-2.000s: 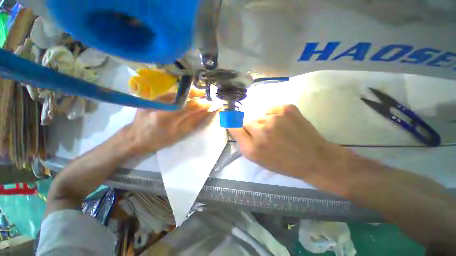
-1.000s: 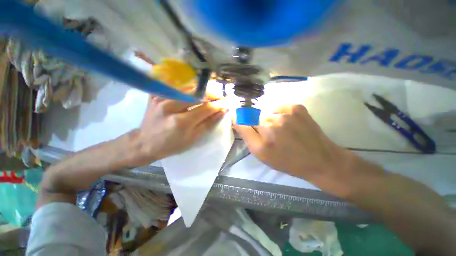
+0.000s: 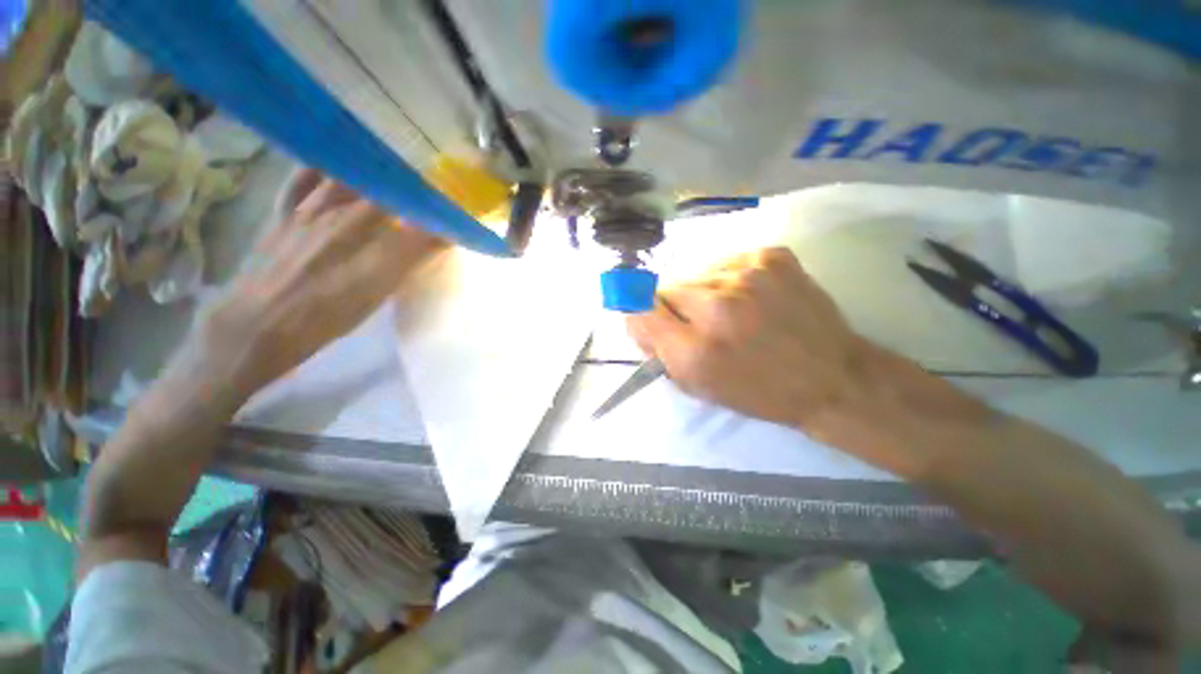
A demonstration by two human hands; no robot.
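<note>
The white panel backing (image 3: 487,382) lies under the machine head, its pointed end hanging over the table's front edge. My left hand (image 3: 310,270) is left of the needle area at the panel's upper left; its fingertips are partly hidden behind the blue strip, so its grip is unclear. My right hand (image 3: 751,336) is right of the blue cap (image 3: 628,288), closed around a thin silver pointed tool (image 3: 630,391) whose tip points down and left, beside the panel's right edge. The needle and presser foot are lost in glare.
The sewing machine head (image 3: 738,79) spans the top, with the blue strip (image 3: 329,145) across the upper left. Dark blue snips (image 3: 1008,310) lie at right. Pale pieces (image 3: 145,158) and stacked brown panels (image 3: 40,316) stand at left. The ruler edge (image 3: 711,507) runs along the front.
My left hand has moved left and away from the needle area. My right hand stays beside the blue cap, and more of the silver tool shows. The camera view has shifted slightly.
</note>
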